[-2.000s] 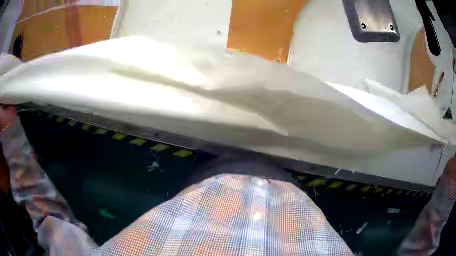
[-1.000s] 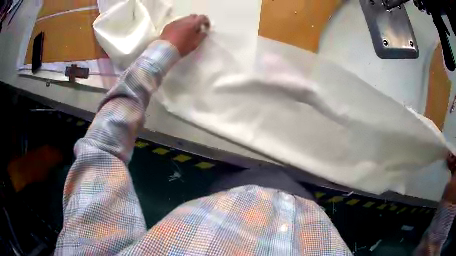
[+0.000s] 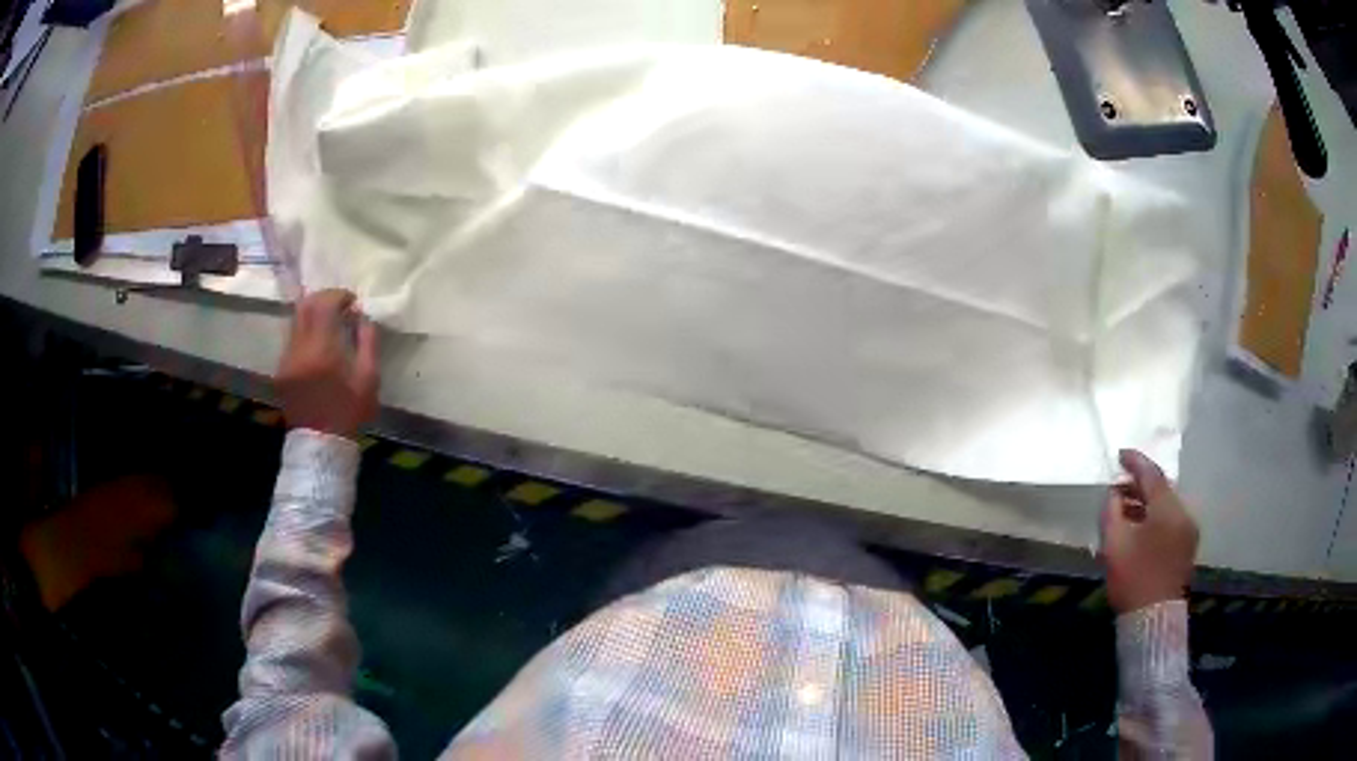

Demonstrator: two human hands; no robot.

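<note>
A large sheet of white fabric (image 3: 744,253) lies across the middle of the table, with crumpled folds at its left end and a crease near its right end. My left hand (image 3: 331,364) holds the fabric's lower left corner between thumb and fingers, close to the table's front edge. My right hand (image 3: 1147,532) pinches the lower right corner of the fabric. The fabric's left end overlaps the edge of the left pattern board.
The left pattern board (image 3: 164,164) bears a black bar (image 3: 91,204) and a small dark clip (image 3: 203,259). A tan cardboard pattern (image 3: 841,33) is behind the fabric. The cutter base plate (image 3: 1143,112) is back right. A smaller tan pattern (image 3: 1280,245) lies right.
My left hand has moved left and down to the fabric's near corner. My right hand has moved inward from the far right. The fabric now lies more spread out, farther back on the table.
</note>
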